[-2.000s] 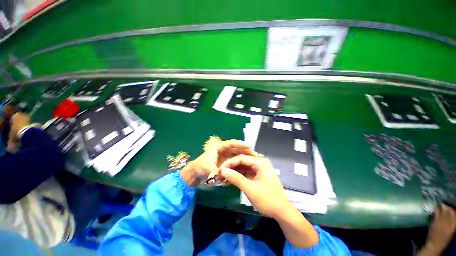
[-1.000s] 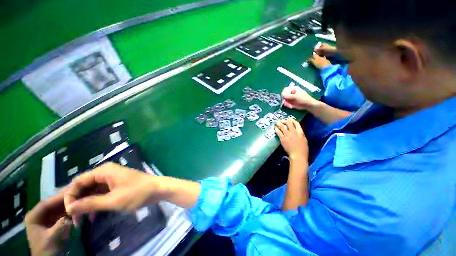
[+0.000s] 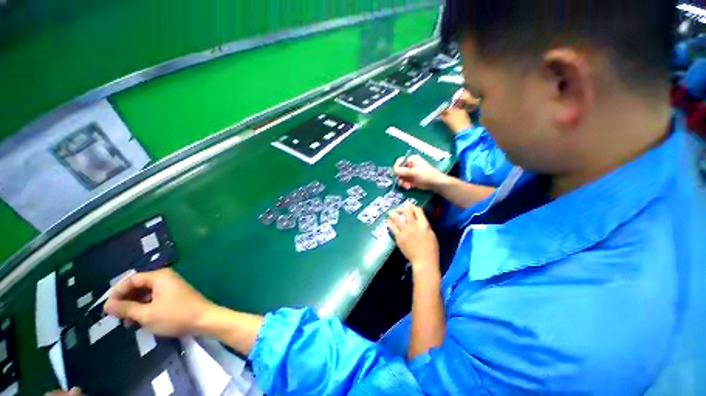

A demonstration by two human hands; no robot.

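Note:
My right hand (image 3: 159, 303) is over the black tablet back covers at the lower left, thumb and index finger together. A thin pale edge or strip (image 3: 113, 289) shows at its fingertips; I cannot tell if it is gripped. My left hand (image 3: 65, 393) shows only as a bit of fingers cut off by the bottom edge. One back cover (image 3: 104, 259) with pale patches lies behind my right hand. Another back cover (image 3: 120, 370) lies nearer, partly hidden by the hand. White sheets (image 3: 207, 366) stick out at its right side.
Many grey ringed pieces (image 3: 310, 210) lie mid-bench. A neighbour (image 3: 573, 232) in blue sits close at the right, both hands at these pieces, one with a thin tool. More back covers (image 3: 316, 136) and a white strip (image 3: 418, 144) lie beyond. A sheet (image 3: 81, 162) hangs on the green barrier.
The view has swung right to the neighbour. My hands, together before, are now apart; my left has dropped to the bottom edge. My right is over the covers with the pale edge at its fingertips.

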